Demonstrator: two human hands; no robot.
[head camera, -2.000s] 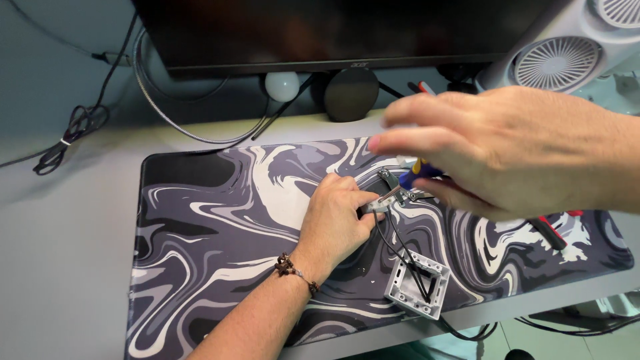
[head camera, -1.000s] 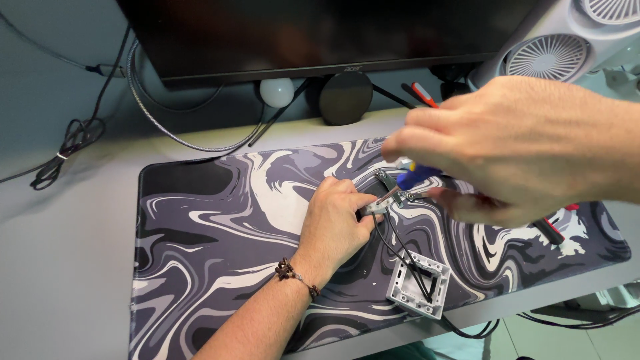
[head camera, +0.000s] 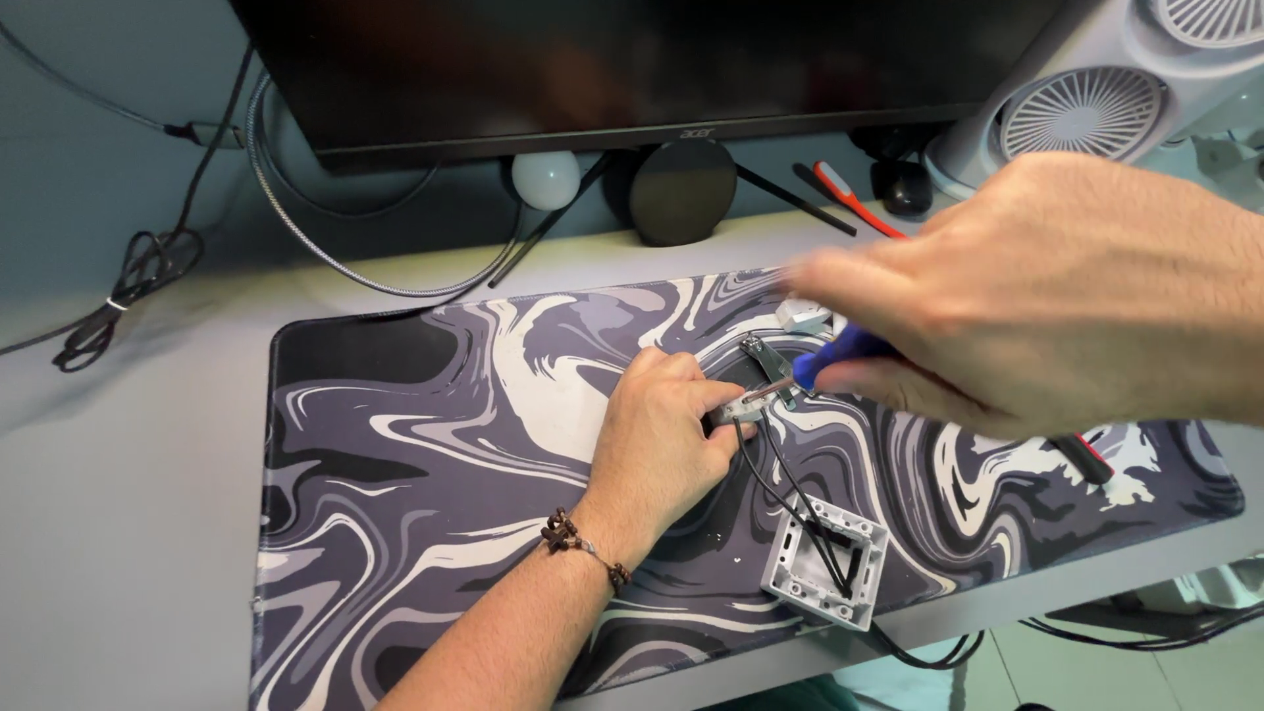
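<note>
My left hand, a beaded bracelet at its wrist, pinches a small pale electrical module above the patterned desk mat. My right hand, partly blurred, grips a screwdriver by its blue handle; the shaft points down-left and its tip meets the module. Two black wires run from the module through a square white plastic wall-box frame on the mat's front part. Nail clippers lie just behind the module. A small white piece is partly hidden by my right hand.
A monitor stands at the back, with a round dark speaker-like object and a white ball-shaped object below it. A white fan unit is at back right. A red-and-black tool handle lies right. Cables lie left.
My right hand has shifted slightly and its fingers have changed position around the screwdriver. My left hand keeps its hold on the module, and the white frame stays on the mat.
</note>
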